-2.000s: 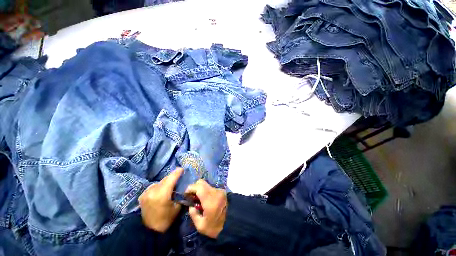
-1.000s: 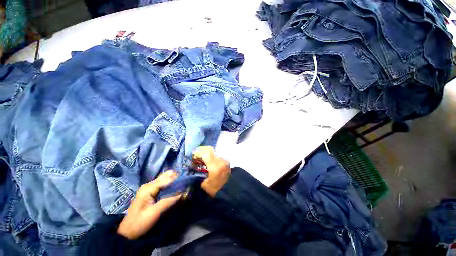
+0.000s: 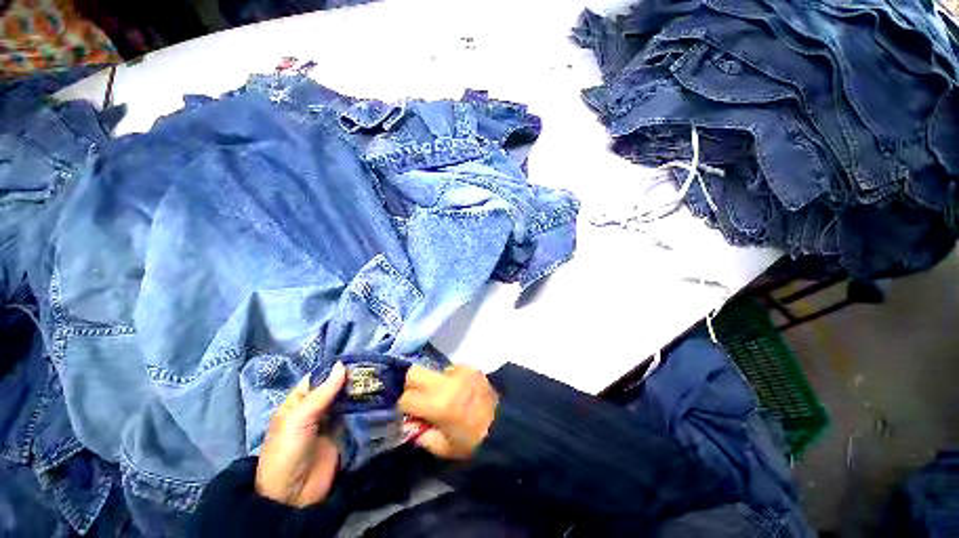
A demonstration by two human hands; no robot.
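Observation:
A faded blue denim garment (image 3: 242, 242) lies spread over the white table and towards my lap. My left hand (image 3: 303, 439) pinches the left side of a small dark denim piece (image 3: 368, 385) with yellowish stitching on it, at the near end of a narrow denim part. My right hand (image 3: 450, 408) holds the right side of the same piece. The red handle of the thread snips (image 3: 416, 429) shows under my right fingers; the blades are hidden.
A tall pile of darker denim garments (image 3: 778, 116) stands at the right on the white table (image 3: 620, 305), with white tie strips (image 3: 694, 179) beside it. More denim lies at the far left. A green crate (image 3: 776, 384) and hanging denim (image 3: 705, 410) are beyond the right table edge.
The dark end piece has been turned and now lies stretched between both hands, its yellowish stitching facing me. The red snips have moved from above the right fingers to below them.

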